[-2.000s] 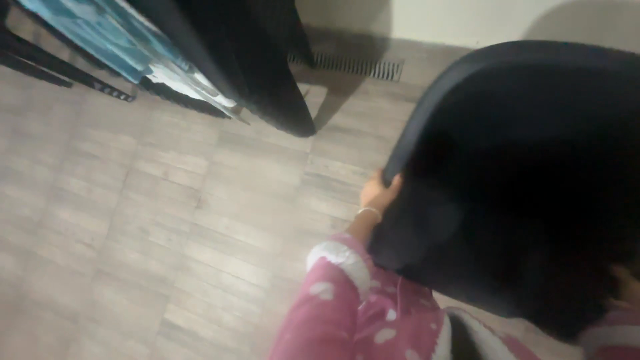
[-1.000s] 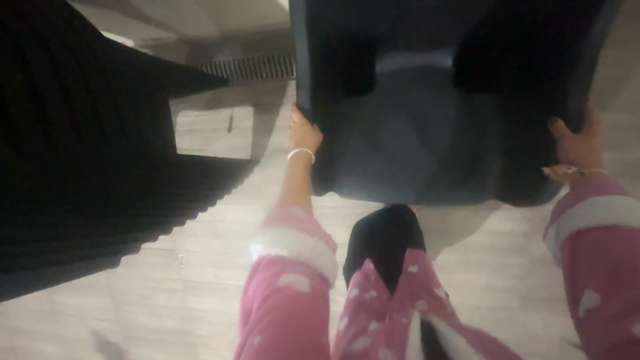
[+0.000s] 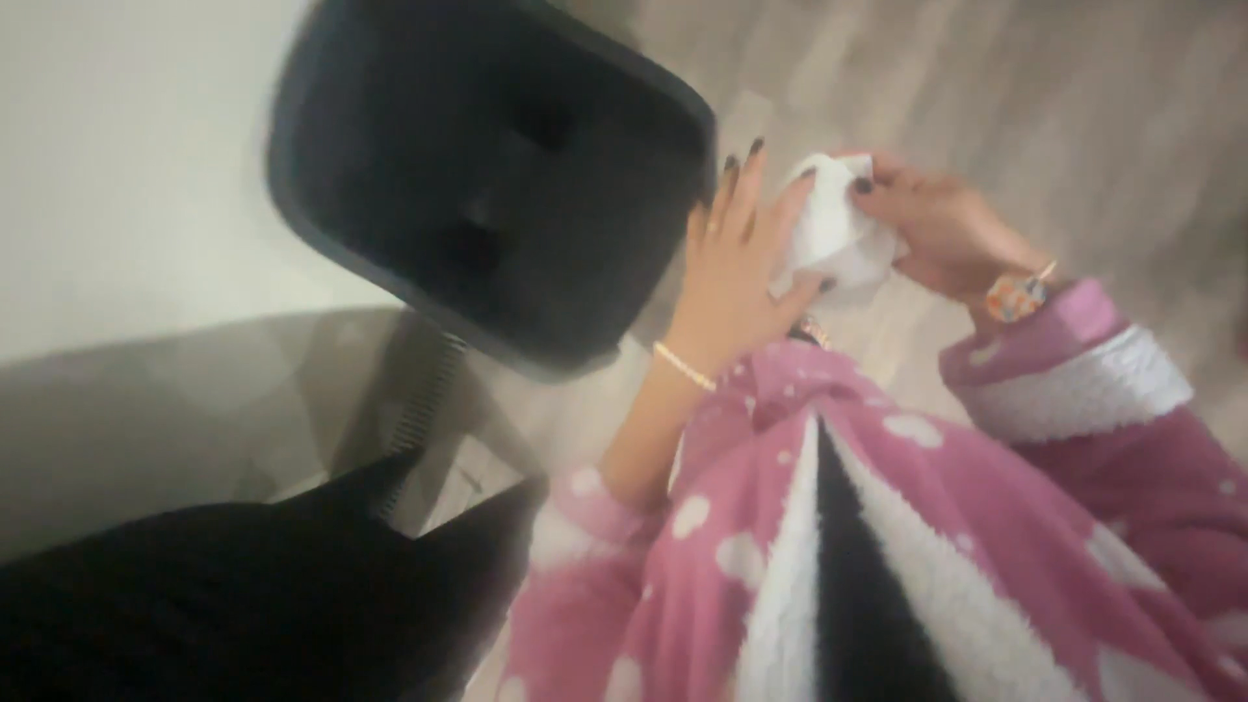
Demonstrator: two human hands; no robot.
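Observation:
A crumpled white cloth or paper (image 3: pixel 838 239) is between my two hands. My right hand (image 3: pixel 946 224) grips its right side with thumb and fingers. My left hand (image 3: pixel 736 258), wearing a pale bracelet, lies against its left side with fingers spread; whether it grips the cloth is hard to tell. Just left of my left hand is a large black seat-like shell (image 3: pixel 497 185), probably plastic, with rounded corners and dark recesses. Its edge is close to my left fingers, and neither hand holds it. The view is blurred.
A pale wall (image 3: pixel 127 175) runs along the left. A slotted floor grate (image 3: pixel 424 400) lies near its foot. A large dark object with pointed edges (image 3: pixel 253 595) fills the lower left. Wood-look floor (image 3: pixel 1072 107) extends at the upper right.
Both hands have let go of the black shell, which is now to the left of them. The white cloth or paper has come into view between my hands. The view has turned strongly.

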